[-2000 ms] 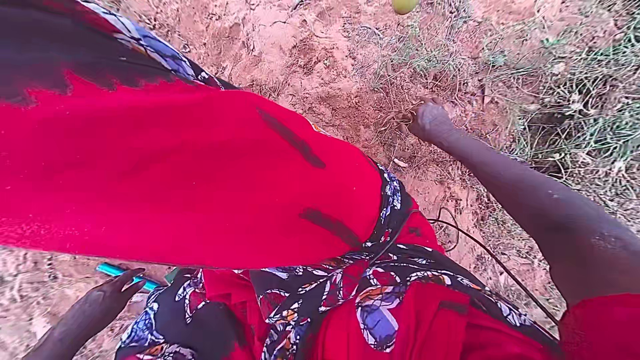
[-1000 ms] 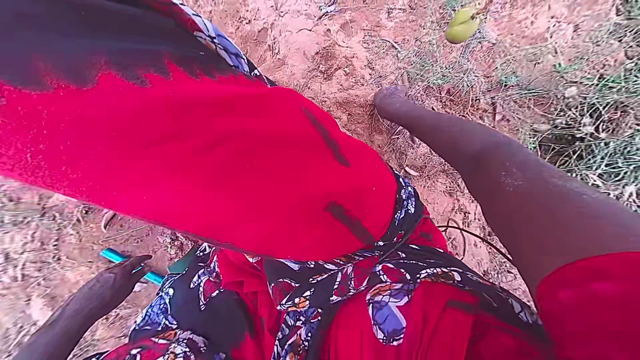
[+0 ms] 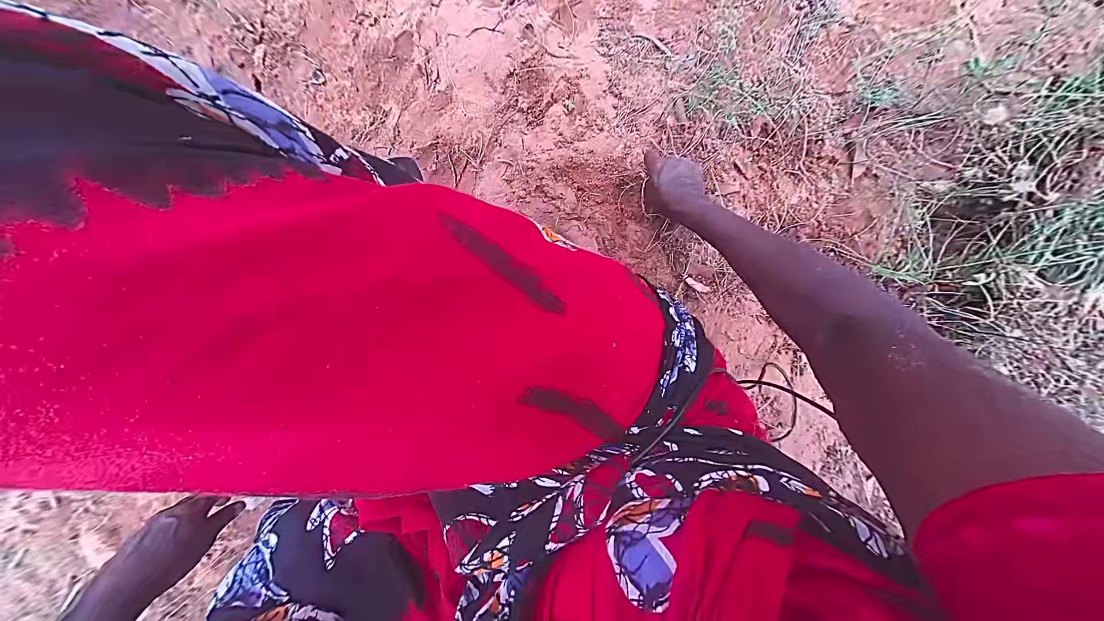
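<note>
My right hand (image 3: 676, 183) is low over the reddish soil, at the end of my outstretched arm. It looks curled, its fingers mostly turned away, and whether it holds anything cannot be told. At the lower left, my left hand (image 3: 179, 535) shows beside the patterned cloth (image 3: 246, 565), partly cut off by the edge of the red garment (image 3: 328, 345). Its fingertips are hard to make out, and no object can be seen in it.
Dry grass with green blades (image 3: 1018, 207) grows at the right. Reddish, uneven soil (image 3: 483, 78) with thin stems lies at the top. A thin dark cord (image 3: 789, 392) loops between my waist and right arm. The wide red garment covers much of the left side.
The teal rod at my left hand and the yellow-green fruit near the top, both seen earlier, are out of sight. The red cloth hangs lower over my left hand than a second ago.
</note>
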